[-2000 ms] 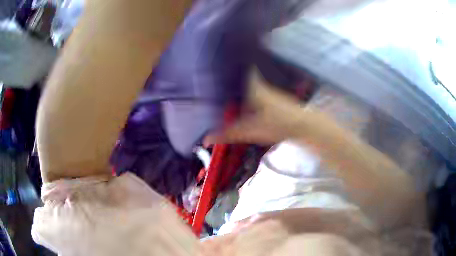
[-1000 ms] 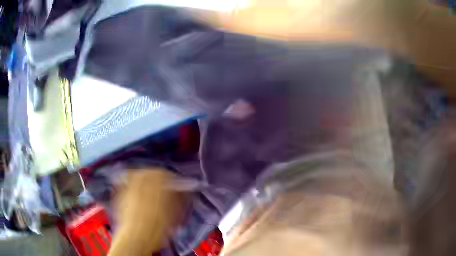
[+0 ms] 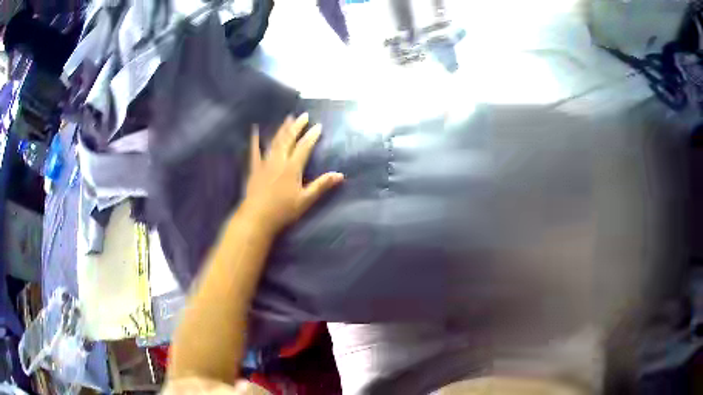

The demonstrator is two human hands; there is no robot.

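Note:
A large dark grey garment piece [image 3: 347,262] is spread across the front of the machine table and hangs over its near edge. My left hand [image 3: 285,170] lies flat on it with fingers apart, left of a short dotted seam line. Small metal parts of the machine, apparently the presser foot [image 3: 408,48], stand behind the cloth in bright glare. The right part of the view is smeared by blur, and my right hand cannot be made out there.
Grey cloth pieces [image 3: 127,77] are heaped at the back left. A pale yellow panel with a yellow strip [image 3: 142,278] is at the left. A clear plastic bag [image 3: 54,339] is at the lower left. Dark cords or handles [image 3: 669,75] lie at the back right. Red items show below the cloth.
The view has shifted up to the machine area. The garment piece now lies spread over the table, and my left hand has moved up from below the table edge onto it.

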